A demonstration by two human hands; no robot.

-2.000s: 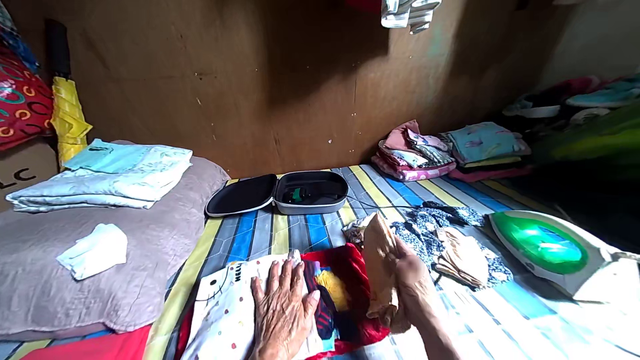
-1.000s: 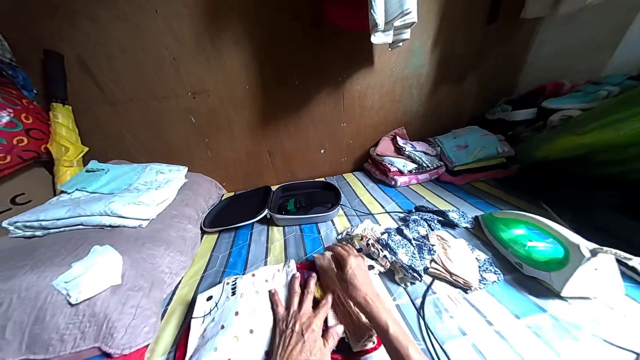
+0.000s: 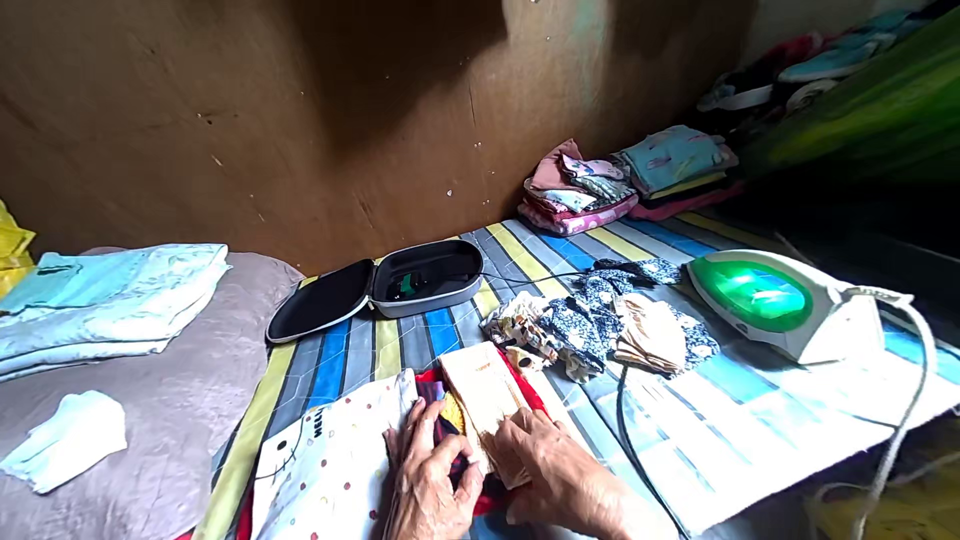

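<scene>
My left hand (image 3: 435,472) rests, fingers spread, between a white dotted cloth (image 3: 330,457) with printed lettering and small dark and yellow folded cloths (image 3: 452,411). My right hand (image 3: 551,469) lies with bent fingers on the lower part of a flat, peach folded cloth (image 3: 484,382); whether it grips the cloth cannot be told. Red fabric (image 3: 525,379) shows beneath these pieces. Beyond my right hand is a loose heap of navy floral cloth (image 3: 581,322), with a beige folded cloth (image 3: 651,334) on it.
A white and green clothes iron (image 3: 780,300) stands at right, its cord hanging down. An unzipped black-lined case (image 3: 427,289) lies near the wooden wall (image 3: 375,150). Folded clothes (image 3: 675,161) are stacked behind. Folded towels (image 3: 112,300) and a small white cloth (image 3: 71,442) lie on a mauve pillow (image 3: 165,420).
The peach cloth, held up in my right hand two seconds ago, now lies flat beside the dotted cloth. My left hand has moved right, off the dotted cloth's middle.
</scene>
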